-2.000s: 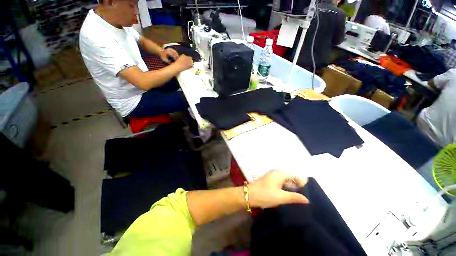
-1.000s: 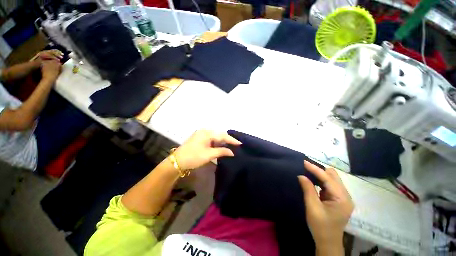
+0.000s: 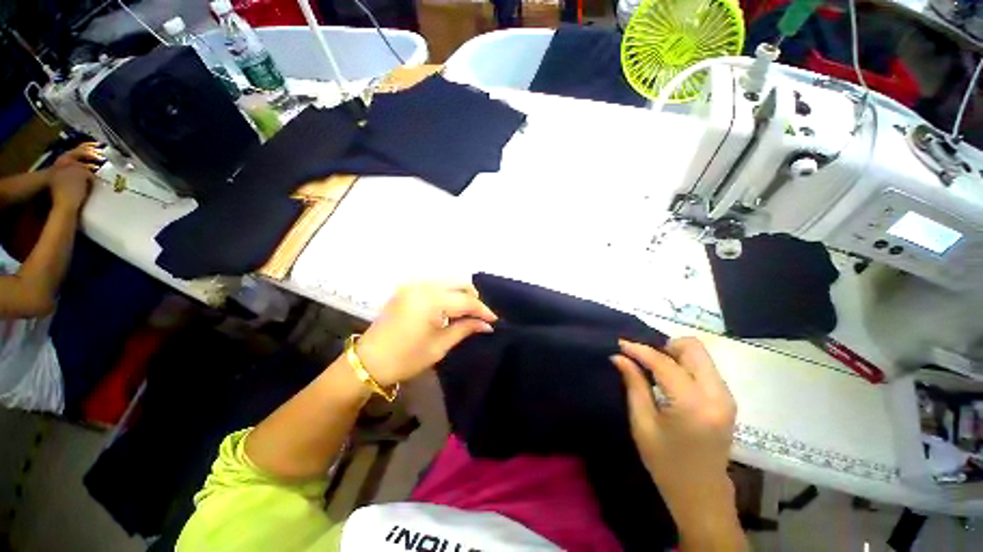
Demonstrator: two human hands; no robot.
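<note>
A dark navy garment panel (image 3: 539, 377) hangs over the front table edge in front of me, its upper part on the table. My left hand (image 3: 426, 329) pinches its upper left part between thumb and fingers. My right hand (image 3: 679, 404) pinches its right part, thumb and fingertips on the cloth. The white sewing machine (image 3: 841, 173) stands to the right, with its presser foot area (image 3: 690, 221) away from the panel. A small dark fabric piece (image 3: 774, 286) lies right of the needle, with red-handled snips (image 3: 852, 360) beside it.
Stacked dark panels (image 3: 431, 129) lie at the table's left over a brown board (image 3: 307, 232). A green fan (image 3: 681, 49) stands behind. Bottles (image 3: 250, 54) and pale blue tubs (image 3: 496, 59) are at the back. Another person's hands (image 3: 73, 173) are at far left. A scrap tray (image 3: 949, 431) is at far right.
The view has swung right from the neighbouring worker to the machine. My right hand has come into view and holds the panel with my left. Since one second ago both hands have shifted only slightly.
</note>
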